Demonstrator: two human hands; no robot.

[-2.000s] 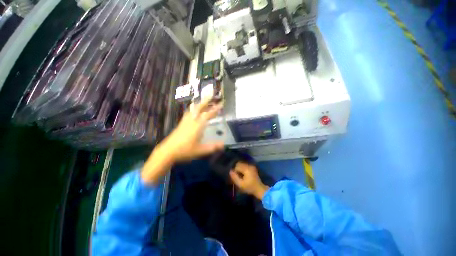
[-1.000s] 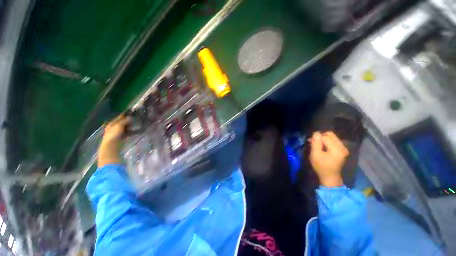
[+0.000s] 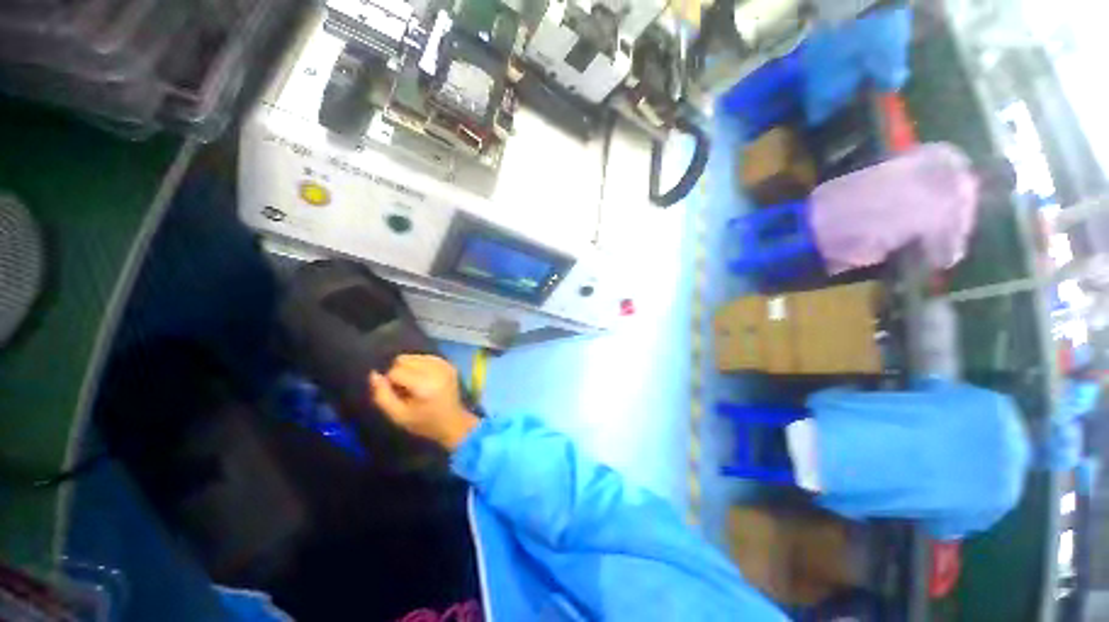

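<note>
My right hand [image 3: 420,395] is above my dark-clothed knee, just below the machine's front edge. Its fingers are curled in, and I cannot tell if anything is in them. My left hand is out of the picture. The white benchtop machine [image 3: 274,158] is at the upper middle, with a lit blue screen [image 3: 508,264] and a yellow button [image 3: 314,193] on its front. A fixture [image 3: 468,97] near its front left bears a part with a bright surface; the details are blurred.
Clear trays [image 3: 134,55] are at the upper left. A grey disc [image 3: 17,261] lies on the green bench [image 3: 91,201]. A tray corner [image 3: 97,592] shows at the lower left. At the right are people in blue [image 3: 912,450] and pink smocks, blue stools and cardboard boxes [image 3: 803,331].
The view has swung right from the bench back to the machine. My left hand, seen at the blister tray one second ago, has left the picture. My right hand stays curled near my knee.
</note>
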